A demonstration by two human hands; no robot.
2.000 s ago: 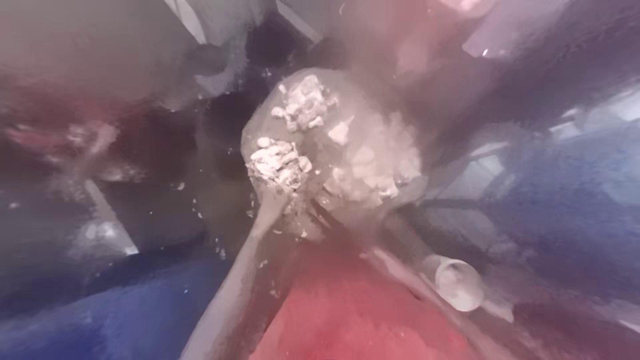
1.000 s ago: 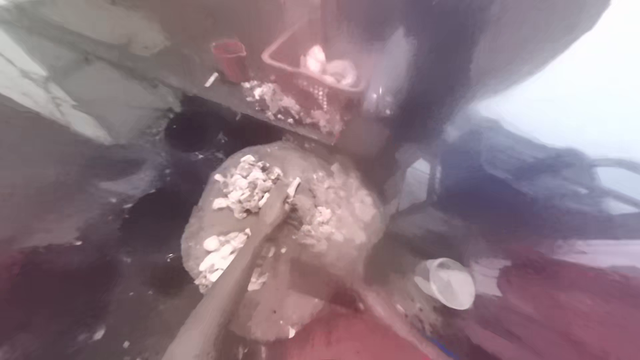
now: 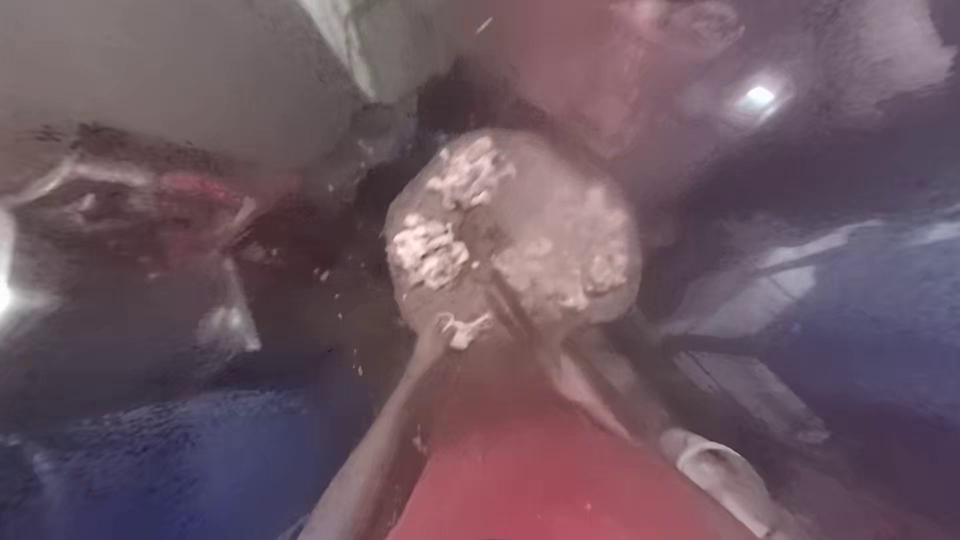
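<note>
A round, pale brown surface (image 3: 525, 150) lies in the middle of the head view, with heaps of pale chunks on it. One heap (image 3: 472, 172) is at its far left and another heap (image 3: 427, 251) at its left edge. A wider, duller heap (image 3: 577, 255) covers the right side. My left hand (image 3: 435, 330) is at the near left edge, its fingers against a pale, irregular piece (image 3: 466, 331); the grip is blurred. My right hand (image 3: 555, 356) is at the near right edge, beside a dark, long, thin thing (image 3: 514, 304) that I cannot identify. Its fingers are not clear.
A whitish cup-like container (image 3: 720, 472) is at the lower right, beyond my right forearm. Red cloth (image 3: 555, 465) fills the near middle, between my forearms. Small pale scraps (image 3: 324, 275) are scattered left of the round surface. Blue material (image 3: 187, 465) shows at the lower left.
My left hand has drawn back from the far left heap, where it was one second ago, to the near edge. The view has shifted, and the basket and red cup no longer show clearly.
</note>
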